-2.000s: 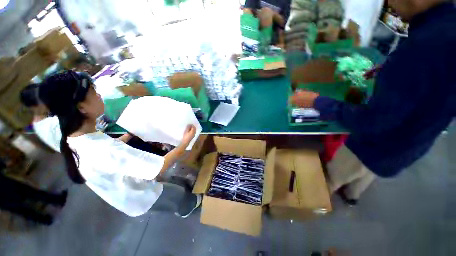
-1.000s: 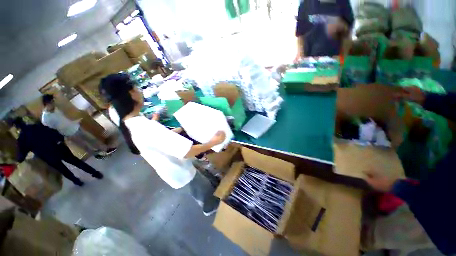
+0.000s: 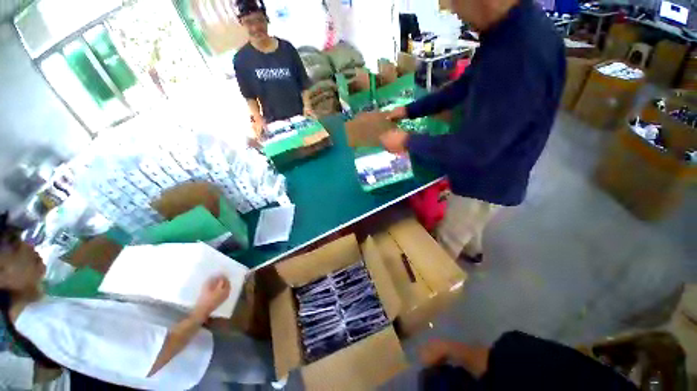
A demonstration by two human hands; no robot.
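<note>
My right hand (image 3: 456, 356), in a dark sleeve, is low at the right of centre, blurred. A dark shape lies just below it, and I cannot tell whether the hand holds it. My left hand is out of the picture. An open brown carton (image 3: 386, 368) stands on the floor to the left of my hand, flaps spread. Rows of narrow dark and white parts (image 3: 342, 311) fill it. A second brown carton (image 3: 428, 279) stands behind it, its top closed, with a dark mark.
The green table (image 3: 321, 200) carries white stacked packs (image 3: 164, 179), green boxes (image 3: 289, 143) and a white sheet (image 3: 273, 224). A person at left holds a white box or board (image 3: 172, 276). Two people stand at the table. Round-looking cartons (image 3: 638, 172) stand at right.
The view has swung right, and the dark-sleeved hand has come in at lower right. The standing person at right now bends over a green printed box with both hands at its flap.
</note>
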